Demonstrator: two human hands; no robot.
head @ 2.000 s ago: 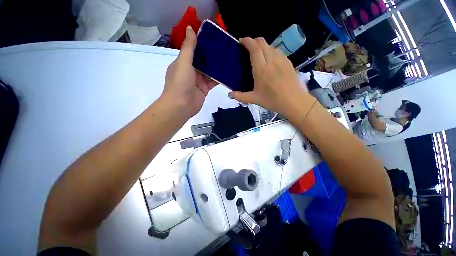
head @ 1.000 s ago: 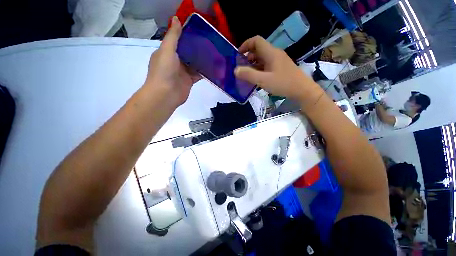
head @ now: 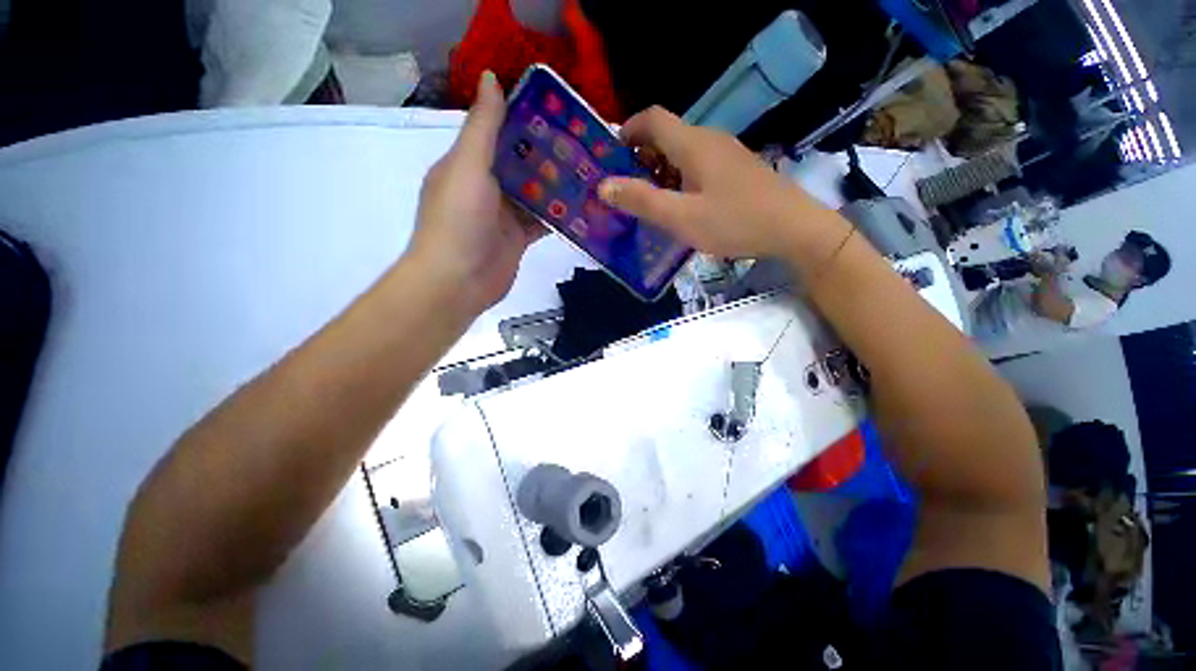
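A smartphone (head: pixel 577 177) with a lit purple screen of coloured tiles is held up over the sewing machine's far side. My left hand (head: pixel 470 210) grips its left end, thumb along the edge. My right hand (head: pixel 715 190) is at its right side, thumb over the screen and fingers at the far edge. The white sewing machine head (head: pixel 656 446) lies below, with grey knobs (head: pixel 571 505) on it. Black fabric (head: pixel 610 315) lies behind the head, partly under the phone.
The white table (head: pixel 197 262) spreads left, with a dark item at its left edge. A pale blue-green cylinder (head: pixel 761 72) and red bag (head: pixel 525 53) are behind. Blue crates (head: pixel 780 524) with a red item are below right. A masked person (head: pixel 1095 295) sits at another machine.
The phone screen has gone from dark to lit with coloured tiles. My right thumb has moved onto the screen. The view has shifted slightly.
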